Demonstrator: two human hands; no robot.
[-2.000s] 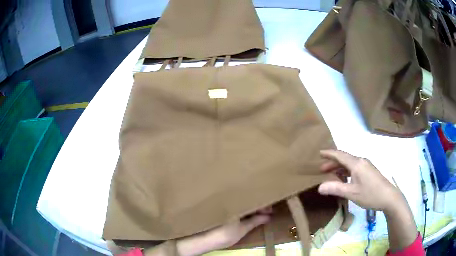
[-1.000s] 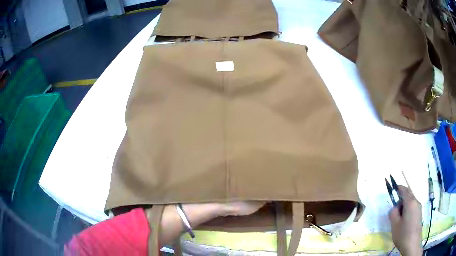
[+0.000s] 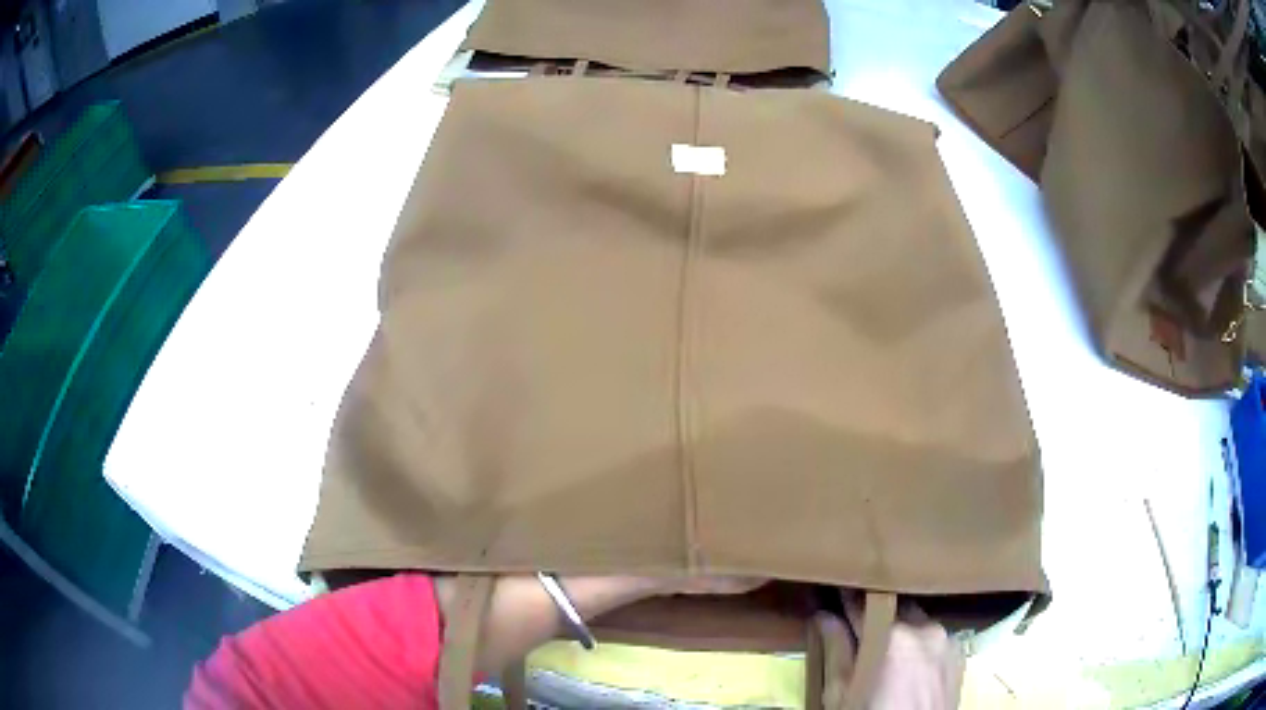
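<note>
A brown tote bag (image 3: 583, 347) lies flat with its mouth towards me and a pale label (image 3: 698, 160) near its far edge. My left hand (image 3: 625, 594) reaches into the mouth from the left; its fingers are hidden under the top panel. My right hand (image 3: 909, 659) is at the right part of the mouth, behind a strap (image 3: 875, 645). Its fingers are mostly hidden, and no tool can be made out in it. Another strap (image 3: 462, 645) hangs over my left forearm.
Another brown bag (image 3: 653, 35) lies ahead on the white table (image 3: 236, 430). More brown bags (image 3: 1145, 194) are piled at the right. A blue tray (image 3: 1252, 430) is at the right edge. A thin rod (image 3: 1163, 555) lies on the right. Green bins (image 3: 97, 347) stand at the left.
My right hand first picked up dark snips at the right, then moved left to the bag mouth. My left hand stays inside the bag. The bag's near edge now lies straighter and its panel flatter.
</note>
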